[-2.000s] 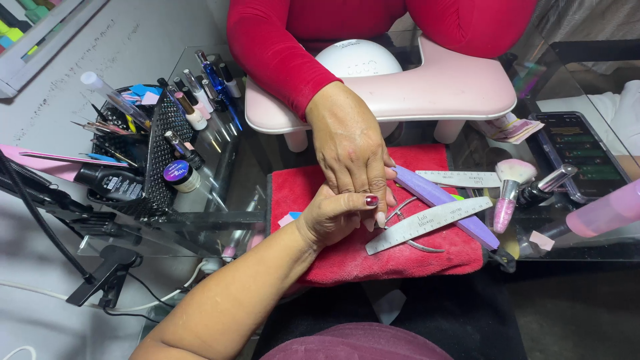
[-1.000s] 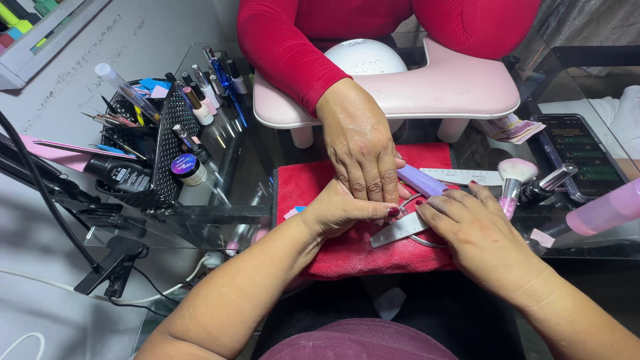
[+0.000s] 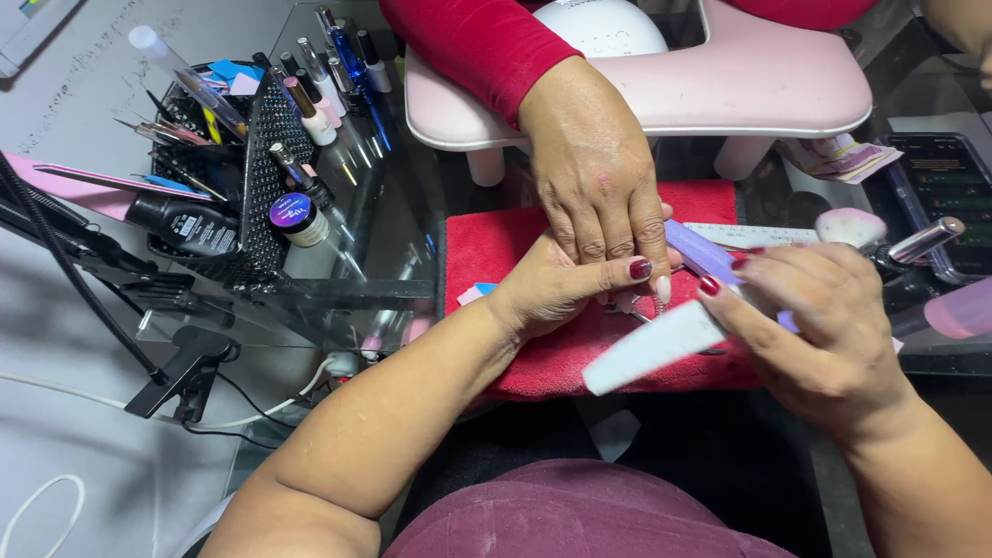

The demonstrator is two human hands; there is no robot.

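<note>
My left hand (image 3: 562, 283) holds the fingers of another person's hand (image 3: 601, 170), which reaches in from a red sleeve over a red towel (image 3: 496, 248). The thumb lies across that hand's fingertips. In my right hand (image 3: 814, 325) is a white nail file (image 3: 655, 346), slightly blurred, held between thumb and fingers and tilted down to the left. A purple nail file (image 3: 697, 249) and another white file (image 3: 763, 235) rest on the towel. A metal tool with a coiled spring (image 3: 659, 304) lies partly hidden below the fingertips.
A pink armrest (image 3: 643, 93) stands at the back before a white dome lamp (image 3: 604, 27). Left are a black mesh organizer (image 3: 267, 155), polish bottles (image 3: 314, 116) and a small jar (image 3: 298, 219). A fluffy brush (image 3: 851, 226), a phone (image 3: 942, 194) and a black clip (image 3: 186, 368) are also near.
My right hand, out of view two seconds ago, came in to the white nail file on the towel and now holds it raised. My left hand keeps its hold on the other person's fingers.
</note>
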